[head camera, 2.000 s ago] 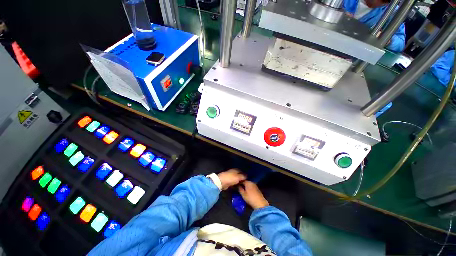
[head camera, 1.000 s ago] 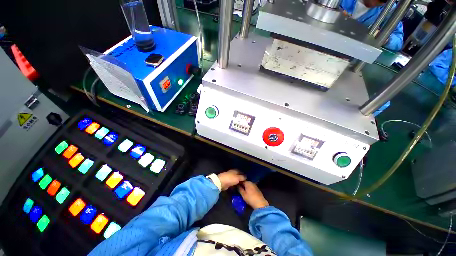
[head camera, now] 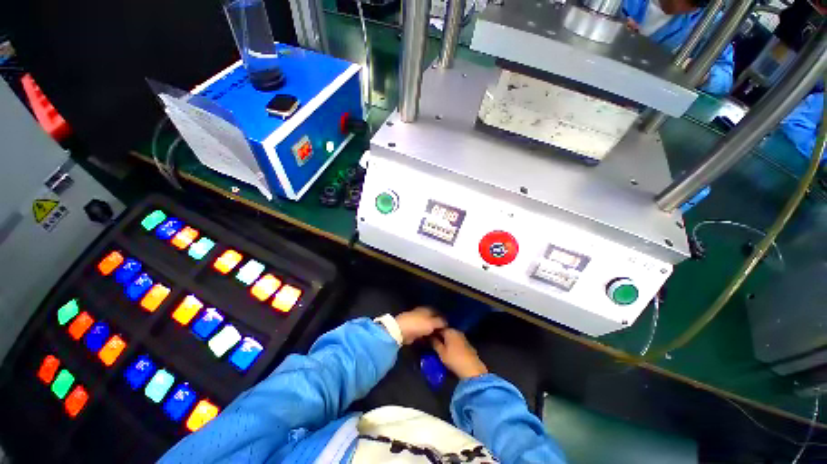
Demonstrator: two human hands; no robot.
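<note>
My left hand (head camera: 420, 324) and my right hand (head camera: 460, 353) are close together low in the middle, over my lap, below the press front. Their fingertips meet. Anything between them is too small and dark to make out. A blue-glowing watch (head camera: 432, 369) shows beside and below the fingers of my right hand; I cannot tell whether that hand touches it.
A black tray (head camera: 313, 279) with rows of lit watches is at left. A blue box (head camera: 317, 100) carries a clear cylinder (head camera: 257, 45) and a dark watch (head camera: 282, 106). The silver-white press (head camera: 521, 227) stands ahead. A yellowish hose (head camera: 734, 297) hangs at right. People in blue sleeves are behind.
The lit watches in the tray have changed colours. My hands and the blue-glowing watch have not visibly moved.
</note>
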